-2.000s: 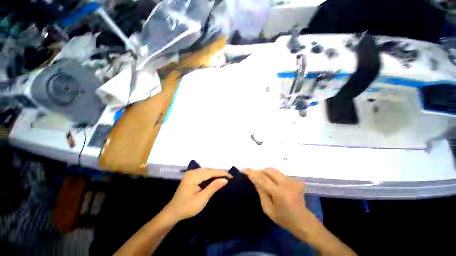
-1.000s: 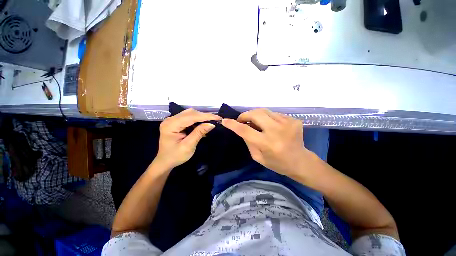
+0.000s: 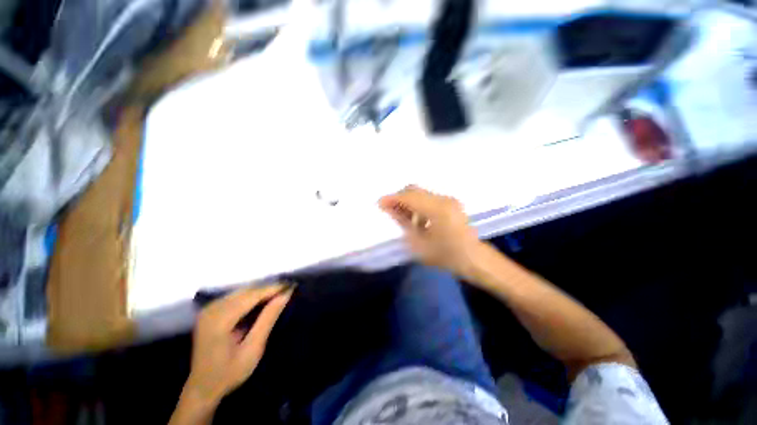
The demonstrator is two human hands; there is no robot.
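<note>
A black fabric panel (image 3: 332, 299) lies over the lap and against the table's front edge. My left hand (image 3: 236, 336) pinches its edge between thumb and fingertips at the lower left. My right hand (image 3: 436, 228) is raised over the front of the white table (image 3: 224, 183), away from the panel. Its fingers are curled and blurred, and whether it holds anything small cannot be told. The white sewing machine (image 3: 506, 83) stands beyond, with its needle area (image 3: 365, 112) blurred.
A black strip (image 3: 444, 75) hangs over the machine head. A worn brown board (image 3: 95, 249) lies at the left, with blurred clear plastic behind it. A red object (image 3: 646, 137) is on the table at the right. Jeans (image 3: 440, 324) show below the table edge.
My right hand has left the fabric and moved up and forward over the table. My left hand still pinches the panel. The view has tilted and swung toward the right, bringing the machine head back in.
</note>
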